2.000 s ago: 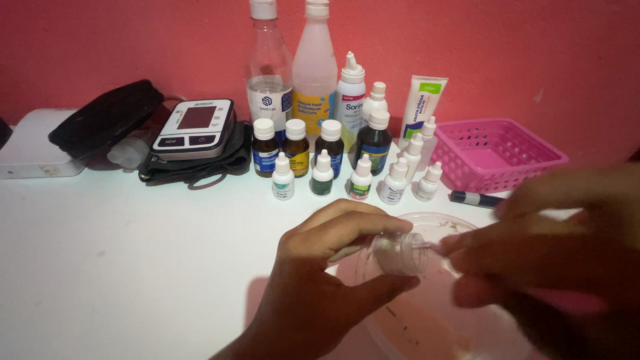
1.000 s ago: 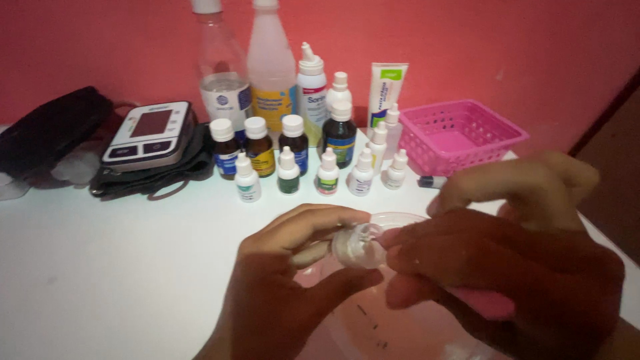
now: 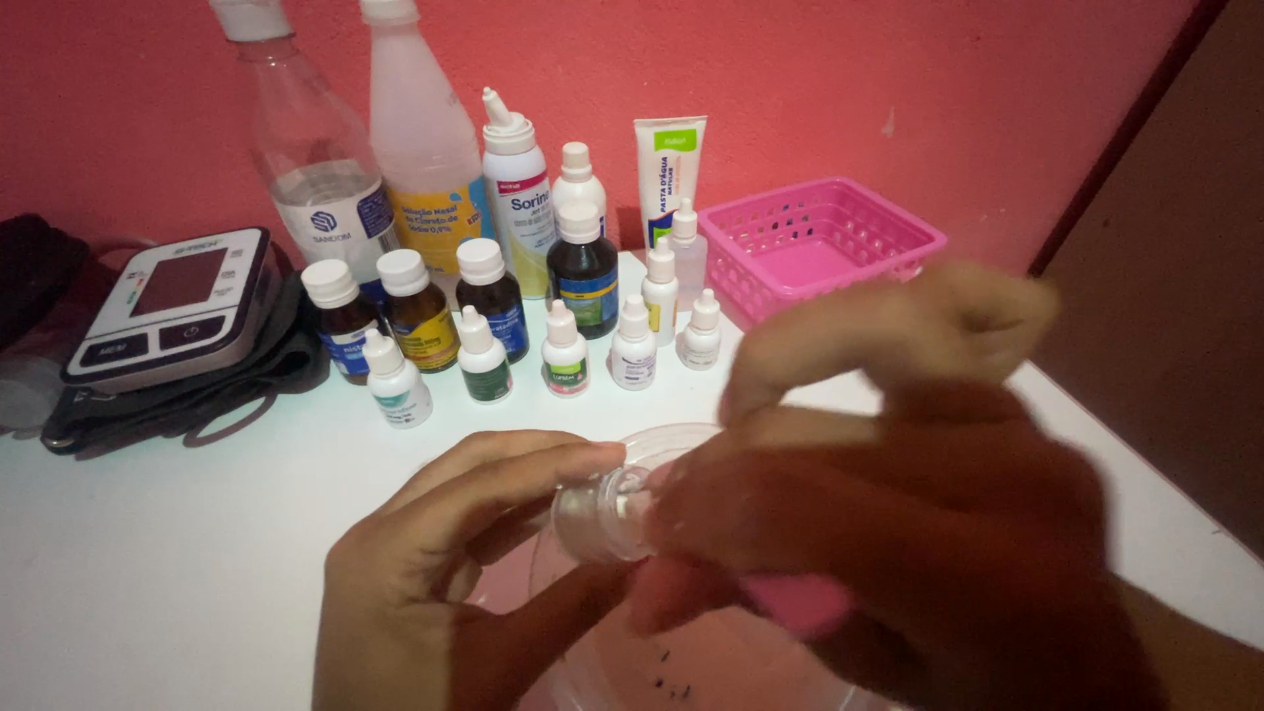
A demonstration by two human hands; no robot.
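My left hand (image 3: 444, 563) grips a small clear jar (image 3: 592, 518) on its side between thumb and fingers, its open mouth facing right. At that mouth are the fingertips of my right hand (image 3: 869, 494), blurred and bunched together; whatever they may pinch is hidden. A little whitish matter shows inside the rim. Under both hands lies a round translucent lid or dish (image 3: 691, 652) with several small dark specks on it. Something pink (image 3: 800, 600) shows beneath my right hand, mostly covered.
Behind the hands stand several dropper bottles (image 3: 565, 360), brown medicine bottles (image 3: 420, 321), two tall plastic bottles (image 3: 425, 138), a spray bottle (image 3: 515, 197) and a cream tube (image 3: 670, 173). A pink basket (image 3: 825, 247) is at right, a blood pressure monitor (image 3: 178, 301) on its cuff at left.
The right fingers stay at the jar's mouth while that hand's pose shifts slightly. The jar remains in my left hand. The view has moved, bringing the bottles further left.
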